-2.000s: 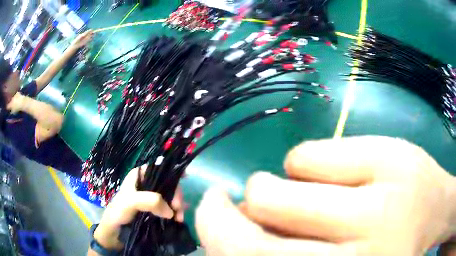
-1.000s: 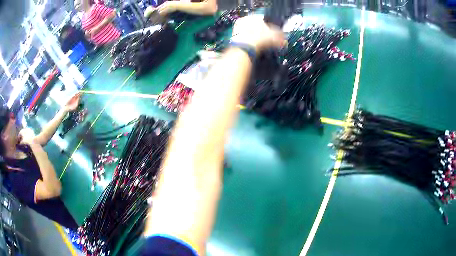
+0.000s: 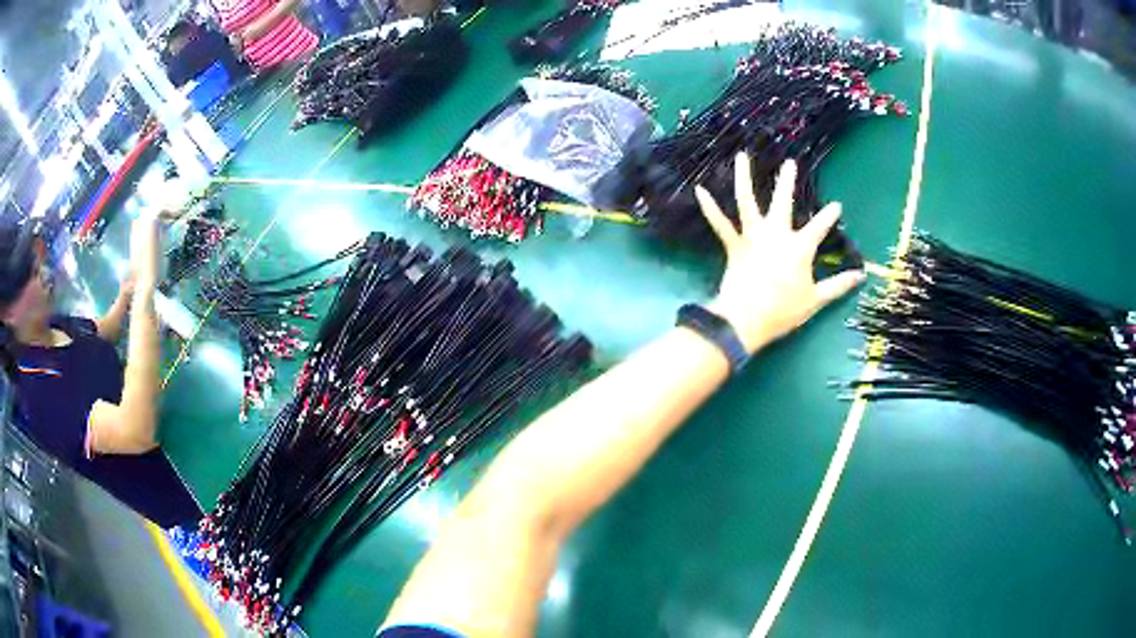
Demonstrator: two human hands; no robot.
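Note:
My left hand (image 3: 775, 259), with a dark band on the wrist, reaches far forward from the bottom edge. It is palm down with fingers spread, over the near end of a pile of black wire harnesses (image 3: 747, 143). Red and white tips fan out at that pile's far right. The hand and wrist hide part of the near end; I cannot tell how firmly the palm touches it. No object shows in the hand. My right hand is not in view.
A large harness pile (image 3: 411, 312) lies left of my arm. A straight wire bundle (image 3: 997, 343) lies right, across a yellow line. A clear plastic bag (image 3: 561, 135) covers part of a red-tipped bundle (image 3: 480, 199). A person (image 3: 75, 386) is at the left table edge.
My left hand first held a black bundle near me, then carried it to the far pile. It has now let go, spread its fingers and come nearer. My right hand has left the view.

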